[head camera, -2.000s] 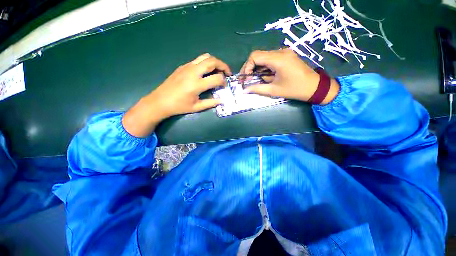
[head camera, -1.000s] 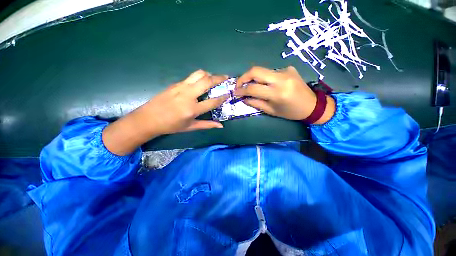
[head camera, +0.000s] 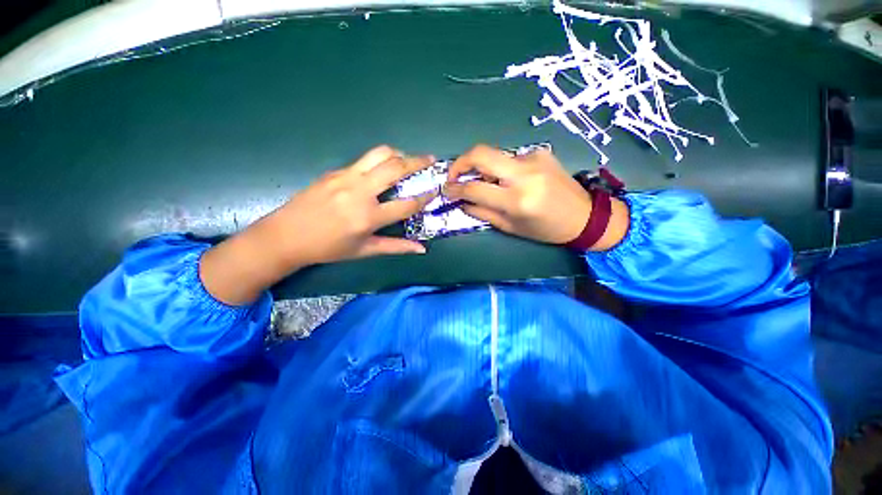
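An open phone body (head camera: 451, 220), pale inside with a dark edge, lies on the dark-green bench mat under both hands. My left hand (head camera: 348, 208) rests at its left end, with fingertips on its edge and the thumb spread apart below. My right hand (head camera: 522, 193) covers its middle and right part, with fingers bent together over it. A thin dark tool, perhaps tweezers (head camera: 446, 207), shows at the right fingertips. What else the fingers touch is hidden. A loose pile of thin white cables (head camera: 611, 85) lies beyond, to the right.
A black upright slab device (head camera: 837, 150) with a white cord lies at the far right. A white rail (head camera: 126, 31) bounds the mat at the back. A crinkled silvery bag (head camera: 305, 315) shows below the bench edge at the left. A dark-red band is on my right wrist.
Since the oldest frame, my right fingers have moved lower over the phone body's middle and my left thumb has moved off its edge. The paper sheet at left is out of view.
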